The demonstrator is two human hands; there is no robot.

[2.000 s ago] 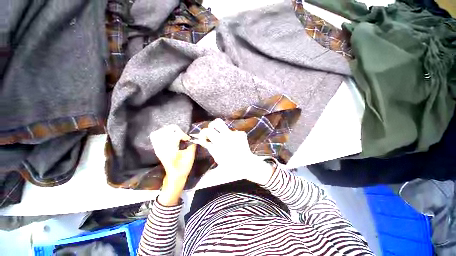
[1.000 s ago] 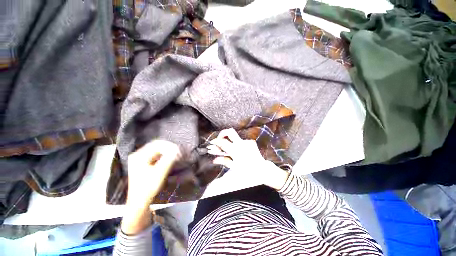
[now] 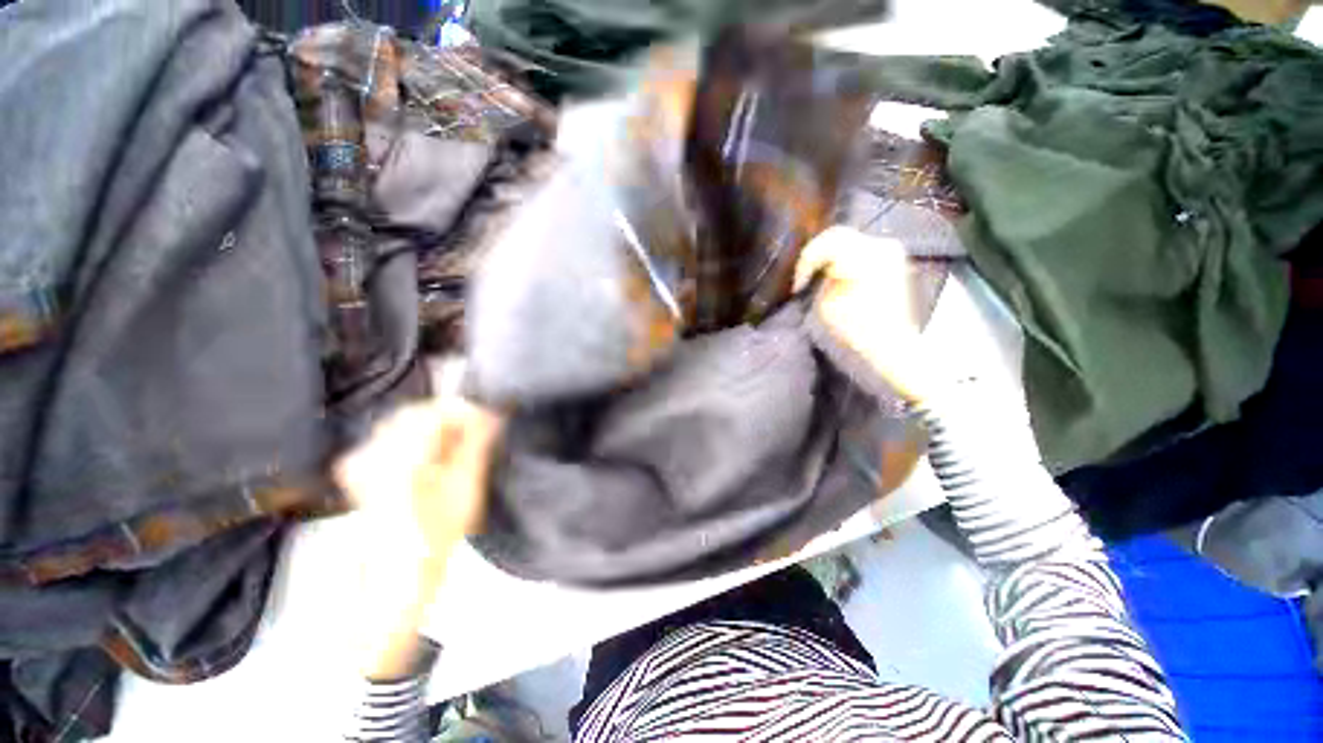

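Note:
A grey garment (image 3: 711, 436) with brown-orange plaid cloth lies bunched on the white table in front of me. Its upper part, grey with plaid, is lifted and blurred. My right hand (image 3: 868, 312) pinches the cloth at the garment's right side. My left hand (image 3: 428, 465) is at its left edge, blurred, with the fingers curled against the cloth; whether it grips the cloth is not clear. No tool can be made out in either hand.
A pile of grey garments with plaid edges (image 3: 174, 290) lies at the left. Dark green garments (image 3: 1117, 247) lie at the right. The white table's (image 3: 580, 627) front edge is near my body. A blue crate (image 3: 1212, 624) stands below at the right.
My hands have moved apart, the right one up and to the right. The garment has been lifted and turned, with its plaid side swung upward. The small work at the plaid edge has stopped.

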